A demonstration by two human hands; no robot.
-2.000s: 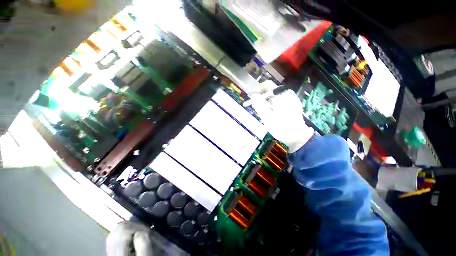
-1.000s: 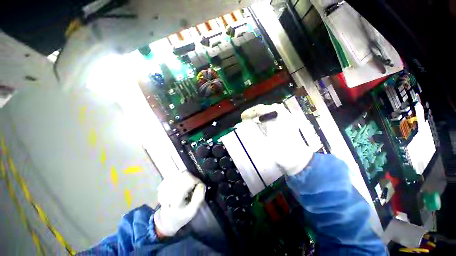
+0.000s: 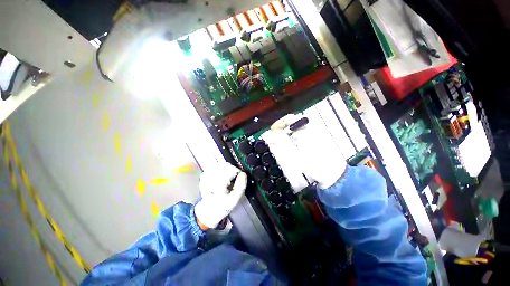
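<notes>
A green circuit board [image 3: 240,134] lies in a dark carrier, with white blocks [image 3: 330,125] side by side and black round capacitors [image 3: 261,159] in rows at their left end. My gloved right hand [image 3: 305,151] is over the white blocks and hides some of them. It is closed around a short dark pen-like tool [image 3: 299,124]; its tip is not clear. My gloved left hand [image 3: 222,187] rests at the near-left rail with curled fingers, and I cannot tell whether it holds anything.
Beyond a red-brown bar [image 3: 274,105] is another board section with a toroidal coil [image 3: 250,77]. Behind the silver rail [image 3: 400,179] are pale-green small pieces [image 3: 414,146], a second board [image 3: 447,111] and papers on a red mat [image 3: 416,81]. A bright glare covers the far left rail.
My right hand has moved from the far end of the white blocks towards the capacitors, tool still in it. My left hand has come fully into view. The camera view has turned.
</notes>
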